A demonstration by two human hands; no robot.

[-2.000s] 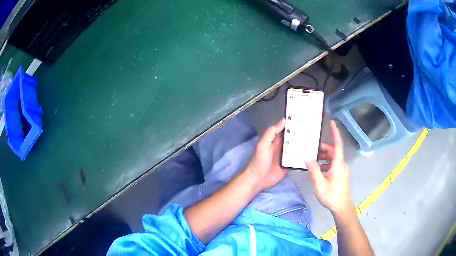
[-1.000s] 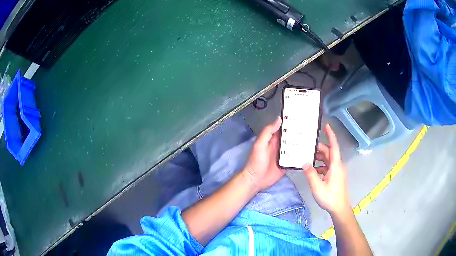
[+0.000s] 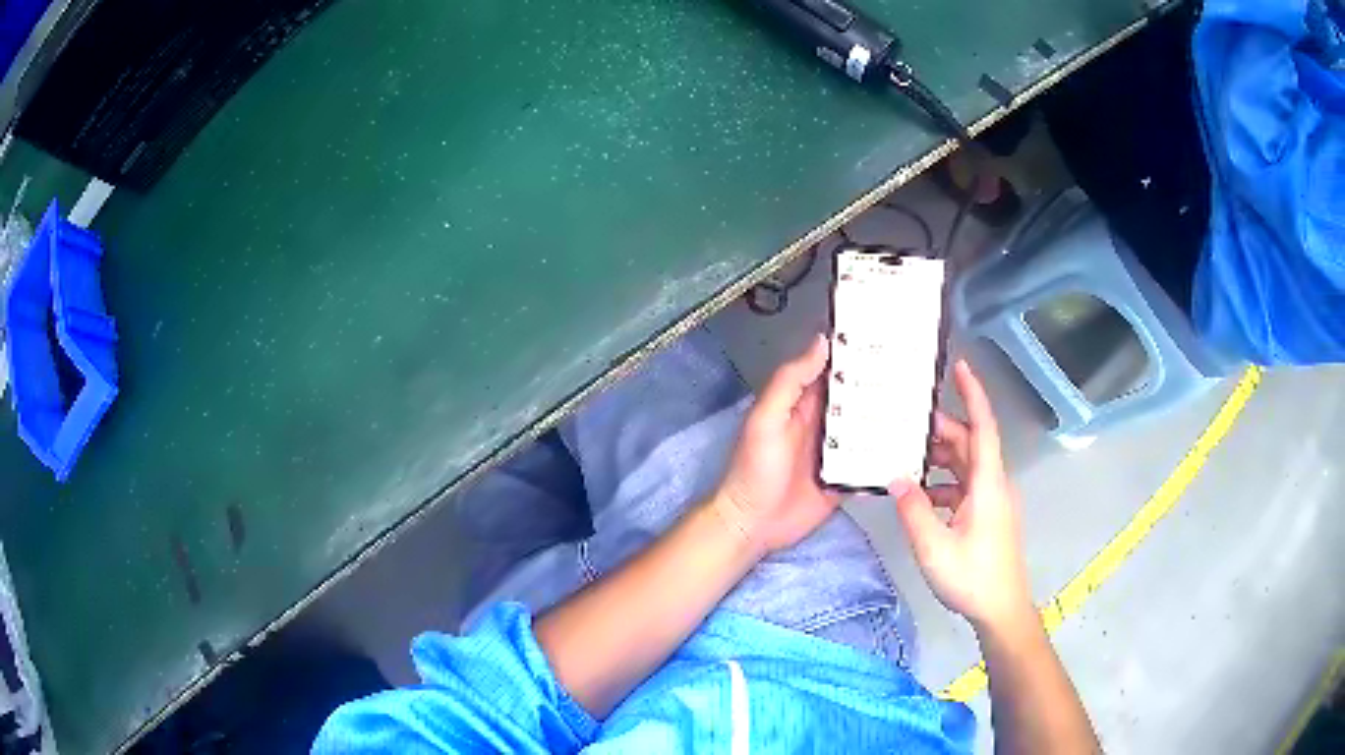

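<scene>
A smartphone with a lit white screen is upright over my lap, beyond the bench's edge. My left hand holds it from the left side and from below, with the thumb along its left edge. My right hand is at the phone's lower right, with its thumb at the bottom of the screen and fingers at the right edge. The index finger points up, off the phone. The fingers behind the phone are hidden.
A green bench top bears a black electric screwdriver, a blue bin and a large black block. The screwdriver's cable hangs off the edge. A pale blue stool and a person's blue sleeve are at right.
The phone and both hands sit very slightly higher and further left in the picture than two seconds ago. The grip looks the same.
</scene>
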